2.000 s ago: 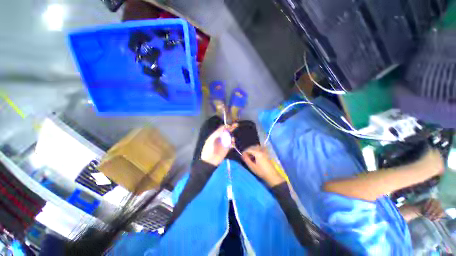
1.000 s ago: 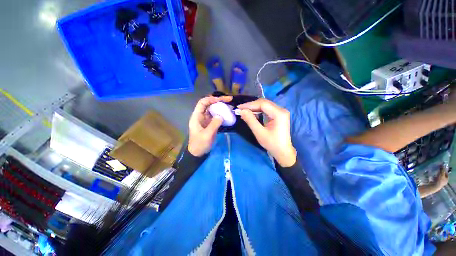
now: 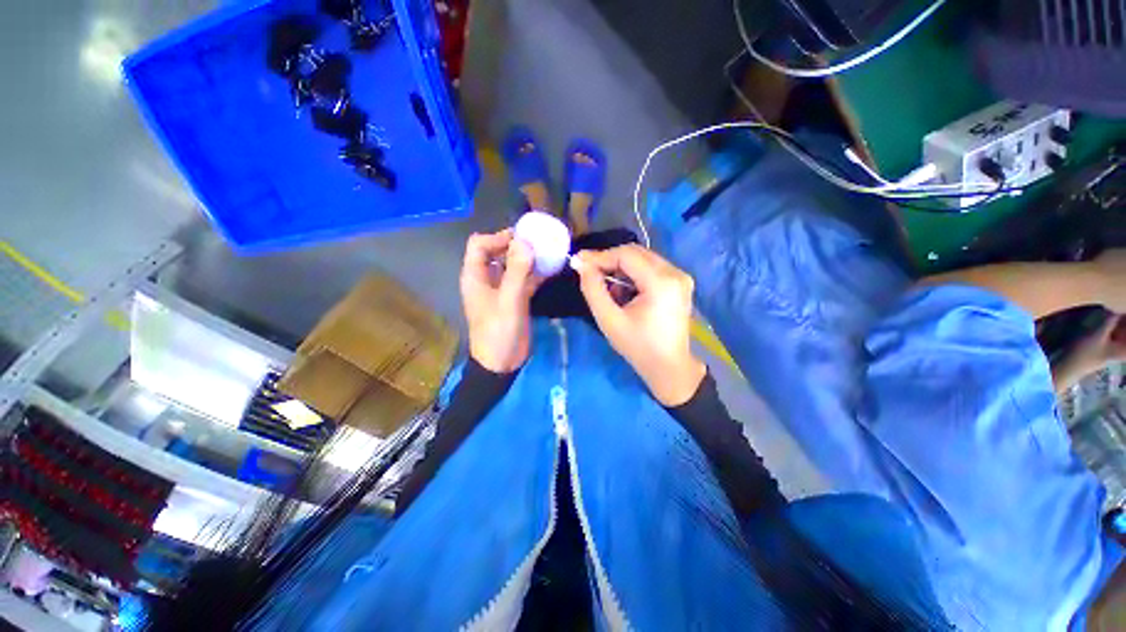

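Note:
My left hand (image 3: 498, 296) holds a small rounded whitish-purple object (image 3: 542, 242) between thumb and fingers in front of my lap. My right hand (image 3: 642, 319) pinches the small white end of a thin white cord (image 3: 641, 185) close to the right side of the rounded object. Whether the end touches the object is hard to tell. The cord loops up and to the right toward a white box with black knobs (image 3: 998, 154) on the green-matted bench.
A blue bin (image 3: 247, 148) with black clip-like pieces (image 3: 331, 93) is at upper left. An open cardboard box (image 3: 371, 352) and shelving with red-and-black rows (image 3: 74, 488) are at left. A person in a blue smock (image 3: 852, 333) sits close on my right.
Both hands have risen from my lap into clearer view, with the rounded object turned more face-on. The view has shifted, and the neighbouring person's arm has moved toward the right edge.

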